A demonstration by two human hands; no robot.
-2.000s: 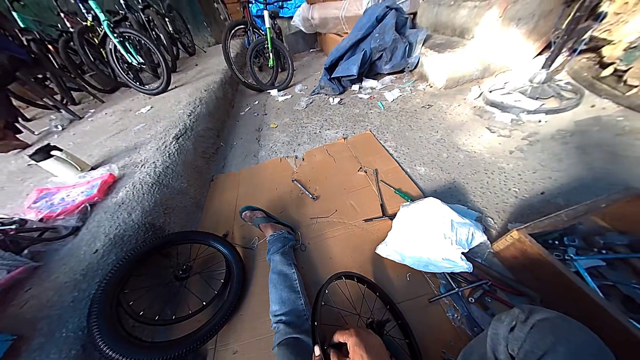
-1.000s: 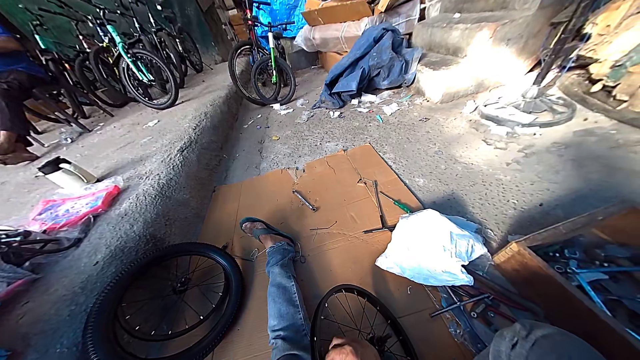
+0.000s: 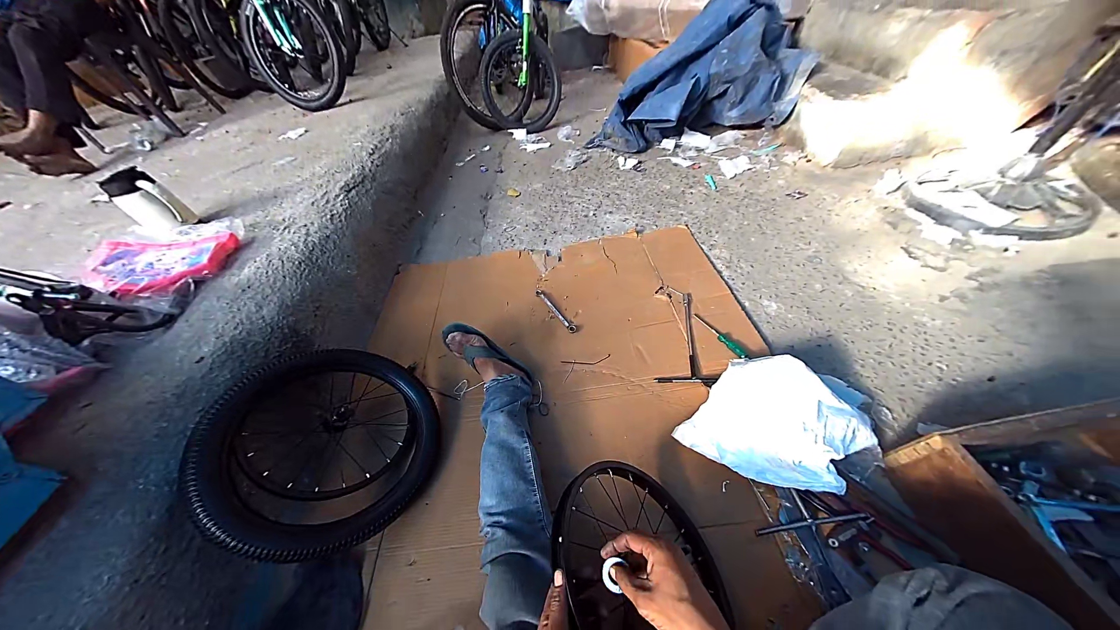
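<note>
A black spoked bicycle wheel rim (image 3: 604,468) without a tyre stands between my legs at the bottom centre. My right hand (image 3: 661,582) is over its spokes, with a small white ring (image 3: 613,575), perhaps a roll of tape, pinched between thumb and fingers. Only a finger or thumb of my left hand (image 3: 554,604) shows, against the rim's left side; the rest is below the view. On the left a black bicycle tyre (image 3: 206,490) lies around another spoked wheel (image 3: 337,420). The cardboard sheet (image 3: 472,289) beneath bears a wrench (image 3: 556,311) and a green-handled screwdriver (image 3: 722,337).
A white plastic bag (image 3: 779,420) lies right of the rim, beside loose tools and a wooden box (image 3: 989,516) of parts. A raised concrete ledge (image 3: 350,192) runs along the left, with a jug (image 3: 144,199) and parked bicycles (image 3: 293,52). A person's bare feet (image 3: 44,153) show at far left.
My right hand has come further into view over the spokes, and the white ring now shows in its fingers.
</note>
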